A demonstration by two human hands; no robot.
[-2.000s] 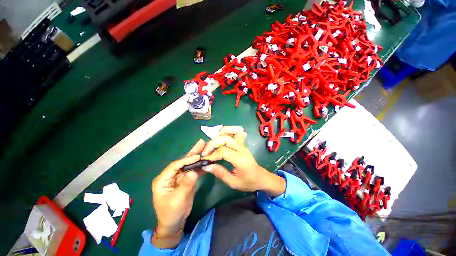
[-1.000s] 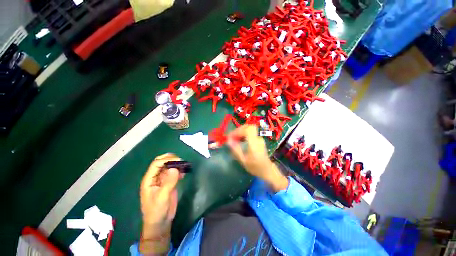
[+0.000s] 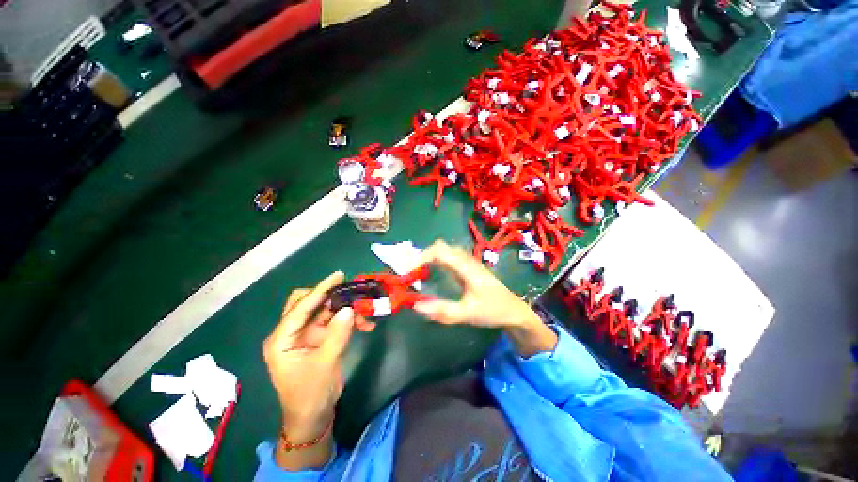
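Observation:
My left hand (image 3: 310, 353) holds a black unit (image 3: 355, 296) between thumb and fingers, in front of my chest. My right hand (image 3: 470, 292) grips a red spring clamp (image 3: 405, 290) by its handles, thumb on one and fingers on the other. The clamp's jaw end, with a white patch, is at the black unit; whether the jaws bite on it is partly hidden by the left fingers. A large heap of red clamps (image 3: 564, 122) lies beyond, at the upper right.
A labelled bottle (image 3: 369, 209) stands beside white paper (image 3: 399, 256). Small modules (image 3: 338, 133) lie on the far side of the green bench. Black trays (image 3: 226, 38) are upper left, a red-rimmed box (image 3: 113, 433) lower left, clamped units (image 3: 649, 339) along a white-topped tray at right.
My right hand left the black unit, took a red clamp near the heap's edge and brought it to the unit in my left hand. The view shifted slightly.

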